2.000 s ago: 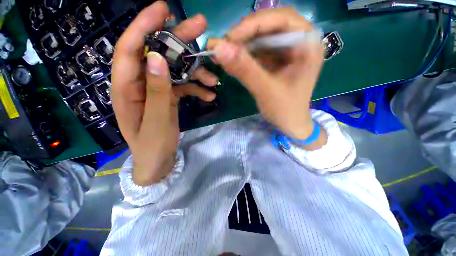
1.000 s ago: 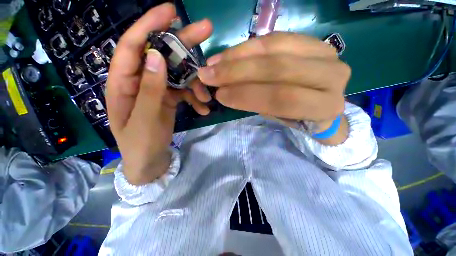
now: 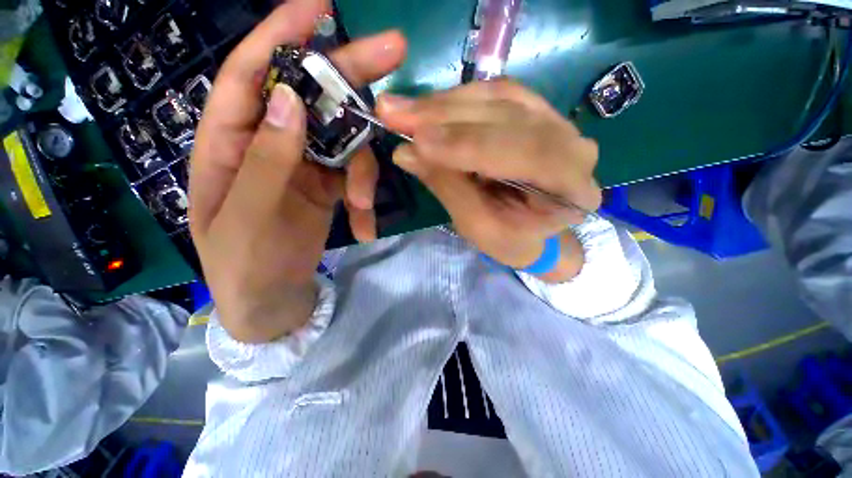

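Note:
My left hand (image 3: 266,173) holds a silver-rimmed watch case (image 3: 350,143) between thumb and fingers, its open inside facing up. A small silver-white rectangle (image 3: 324,91) shows among dark parts inside it. My right hand (image 3: 500,154) holds thin silver tweezers (image 3: 376,119) like a pen. The tweezers' tip is at the inside of the case, beside the silver-white part; whether it touches cannot be told. The tweezers' rear end shows past the palm toward the right wrist, which wears a blue band.
A black tray (image 3: 131,112) of cases lies upper left. A black controller (image 3: 65,210) with a red light is at the left. A pinkish syringe (image 3: 495,37) and a spare watch case (image 3: 616,90) lie on the green mat (image 3: 691,117). Grey-white sleeves show at both sides.
My right hand has turned and moved slightly left since one second ago, so the tweezers show again. The left hand still holds the case. The spare case is now fully uncovered.

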